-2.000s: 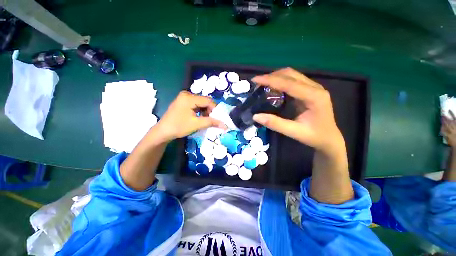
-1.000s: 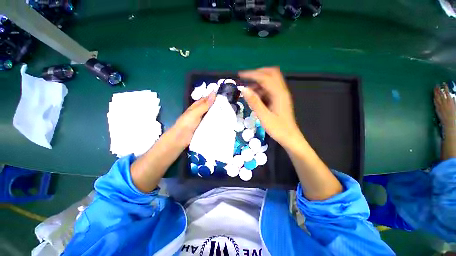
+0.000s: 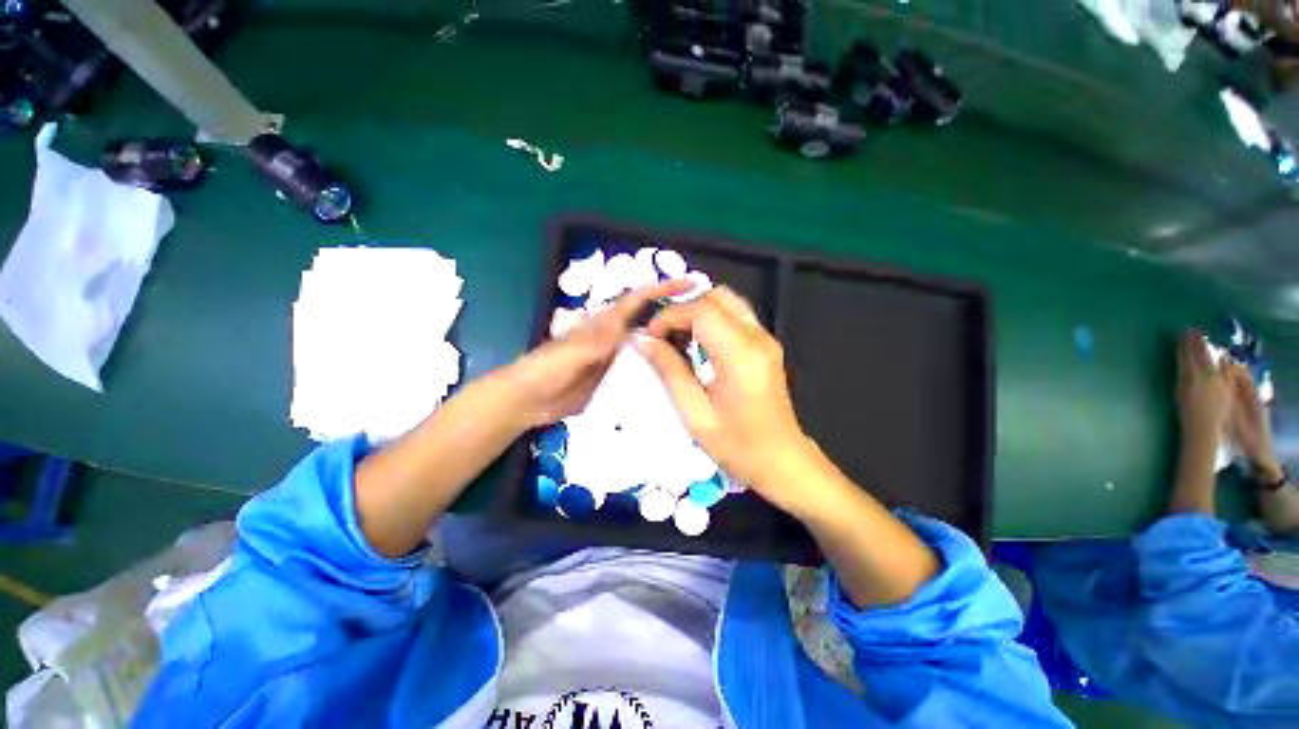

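My left hand (image 3: 570, 368) is closed around the top of a white wiping cloth (image 3: 627, 434), which hangs over the lens discs. My right hand (image 3: 741, 385) meets it from the right, its fingertips bent together at the cloth's top. A small dark part shows between the fingers; the black optical barrel is otherwise hidden. White and blue lens discs (image 3: 691, 517) lie heaped in the left compartment of the black parts tray (image 3: 986, 413), partly covered by the cloth and hands.
A stack of white wipes (image 3: 373, 342) lies left of the tray, with a crumpled sheet (image 3: 83, 264) farther left. Black barrels (image 3: 299, 177) lie at the upper left and beyond the tray (image 3: 816, 128). A pale metal upright (image 3: 171, 71) stands upper left. Another person's hands (image 3: 1204, 406) are at right.
The barrel, plainly visible between my hands before, is now almost covered. My right hand has closed in to the cloth's top beside my left. The camera view has turned slightly.
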